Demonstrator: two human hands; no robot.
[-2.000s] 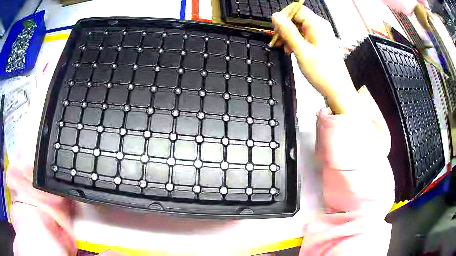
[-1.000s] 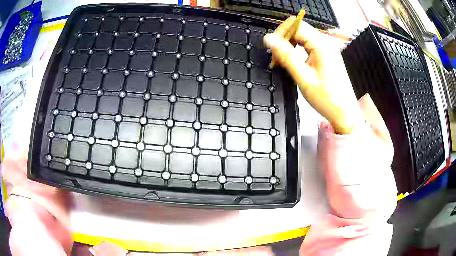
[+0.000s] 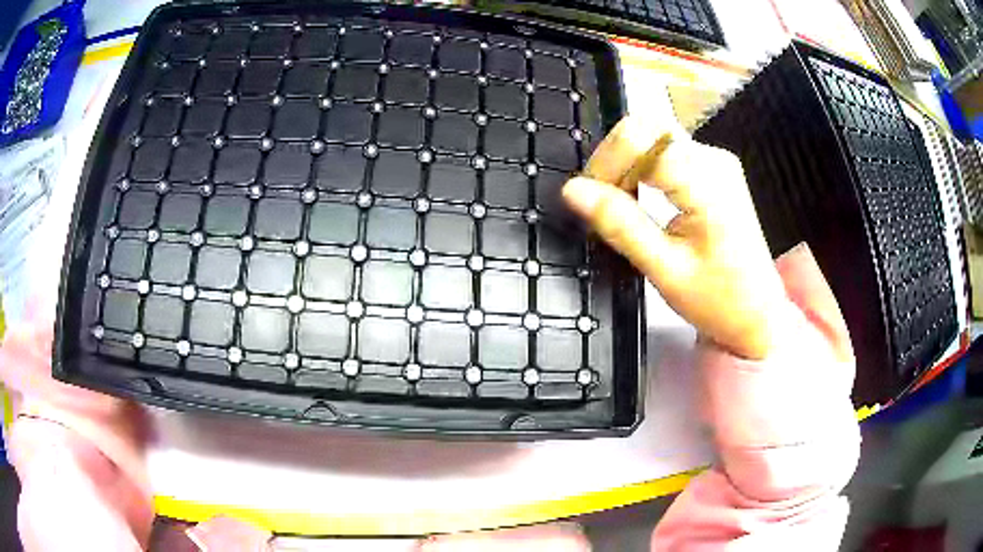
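Observation:
The black tray (image 3: 323,415) lies in front of me, its grid of squares filling the middle of the view. Small silvery metal parts (image 3: 418,259) sit at the grid crossings. My right hand (image 3: 674,221) is over the tray's right edge, fingers pinched on a thin tan tool (image 3: 651,160). The tool's upper end sticks out above the fingers; its tip is mostly hidden by the hand. My left hand is not visible; only the pink left sleeve shows at the lower left.
A tall tray stack (image 3: 900,226) stands at the right. Another black tray (image 3: 674,15) lies beyond the working tray. A blue parts bin (image 3: 41,67) with silvery parts is at the upper left, above a white paper sheet (image 3: 30,205). Yellow tape (image 3: 431,508) marks the bench's near edge.
My right hand has moved down along the tray's right edge with the tool. The tray sits slightly higher in view.

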